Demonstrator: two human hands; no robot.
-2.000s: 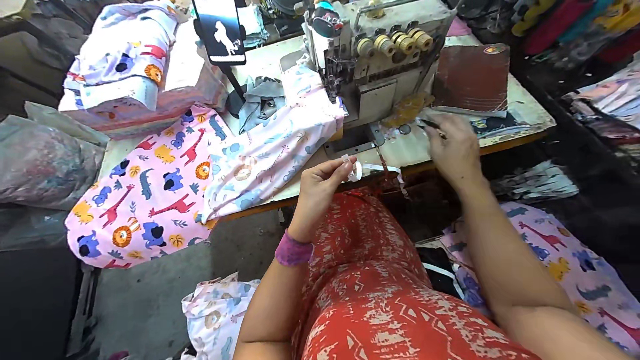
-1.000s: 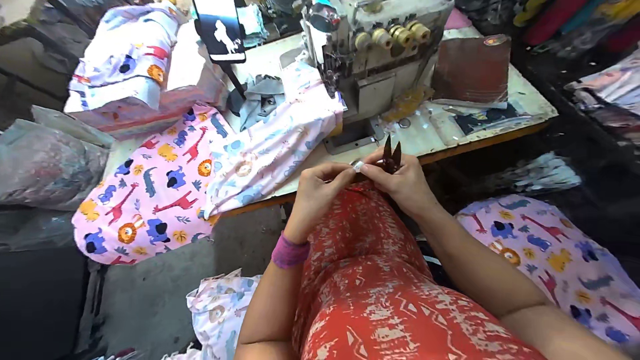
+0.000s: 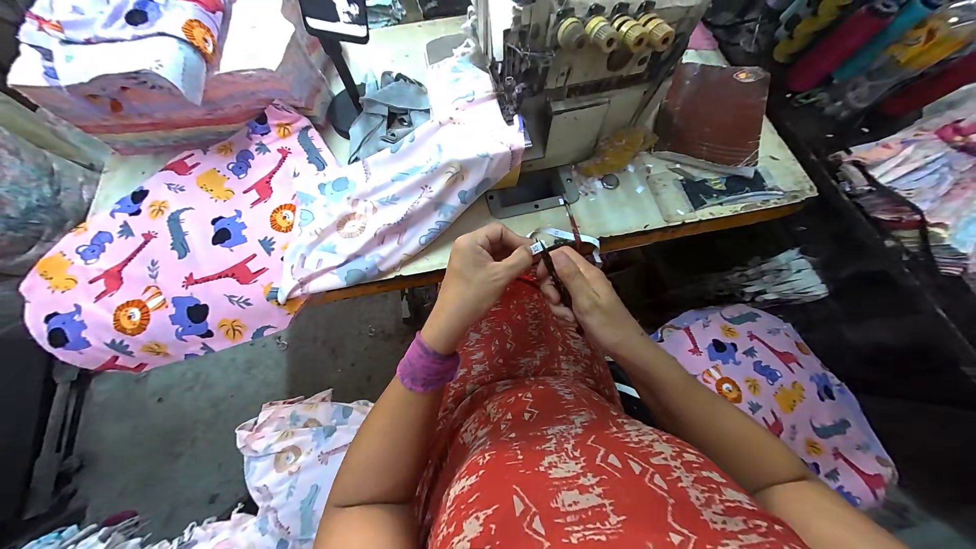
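My left hand (image 3: 488, 271) pinches a small white label (image 3: 537, 248) with print on it, just off the table's front edge. My right hand (image 3: 583, 293) holds dark thread snips (image 3: 559, 276), their blades at the label. A strip of white label tape (image 3: 564, 235) lies on the table edge just beyond my fingers. Behind the hands stands a sewing machine (image 3: 587, 114) with several thread tension knobs. White animal-print fabric (image 3: 404, 194) stretches from beside the machine to the table edge, overlapping pink animal-print fabric (image 3: 221, 221) on the left.
A stack of cut fabric (image 3: 252, 76) sits at the back left, near a phone on a stand (image 3: 335, 19). A brown notebook (image 3: 713, 114) lies right of the machine. More printed fabric hangs low at the right (image 3: 770, 396) and lower left (image 3: 297, 457). Thread cones (image 3: 846, 46) stand at the upper right.
My right hand has come from the tabletop beside the machine to my left hand, bringing the snips. The snips' blades pointed up and away a second ago; now they are at the label.
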